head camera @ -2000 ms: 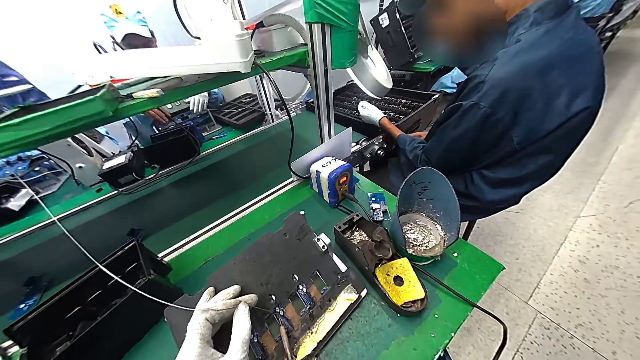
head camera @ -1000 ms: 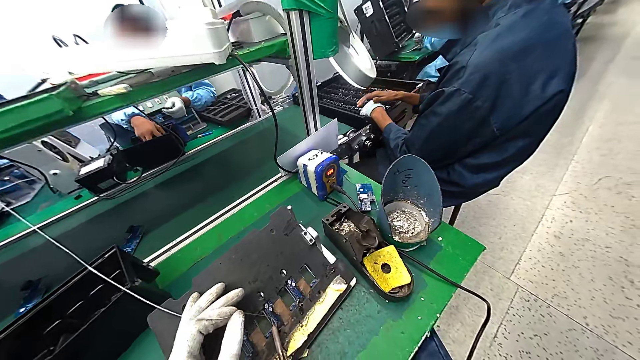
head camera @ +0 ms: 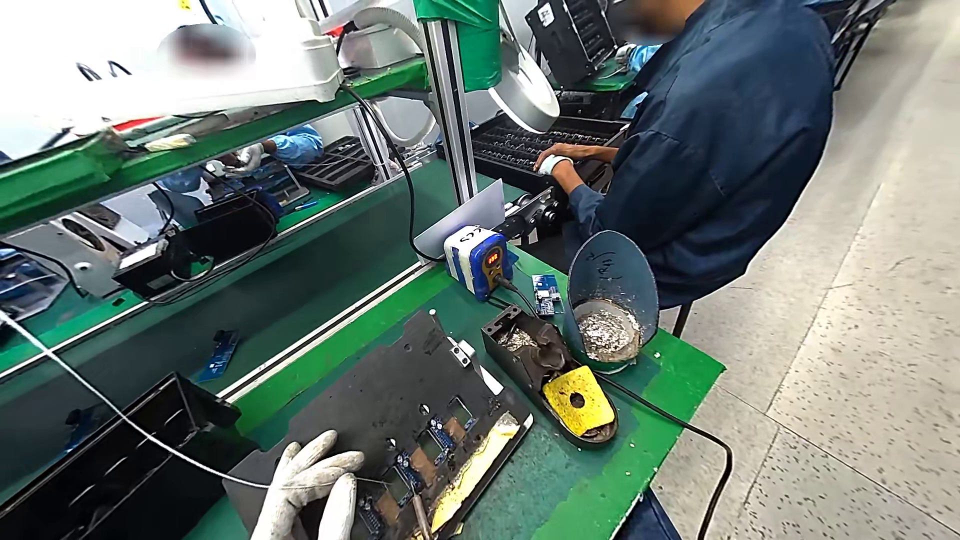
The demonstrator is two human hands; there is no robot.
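My left hand (head camera: 307, 484), in a white glove, holds a thin solder wire (head camera: 142, 436) between thumb and fingers. The wire's end reaches toward small blue circuit boards (head camera: 407, 471) set in a black fixture plate (head camera: 352, 390). A soldering iron's tip (head camera: 421, 513) points at the boards from the bottom edge; the hand on it lies outside the view. Yellow tape or padding (head camera: 474, 469) runs along the plate's right edge. Right of the plate is an iron stand (head camera: 521, 345) with a yellow sponge (head camera: 577, 401).
A blue soldering station (head camera: 476, 261) stands behind the stand. Beside it are a loose blue board (head camera: 547, 295) and a cut container of solder scraps (head camera: 609, 330). A black bin (head camera: 180, 420) sits at left. A co-worker in dark blue (head camera: 720, 142) sits beyond the bench; a cable hangs over its edge.
The co-worker's two hands have come together over the black tray since the oldest frame. The view has shifted somewhat. My left hand stays by the boards with the wire.
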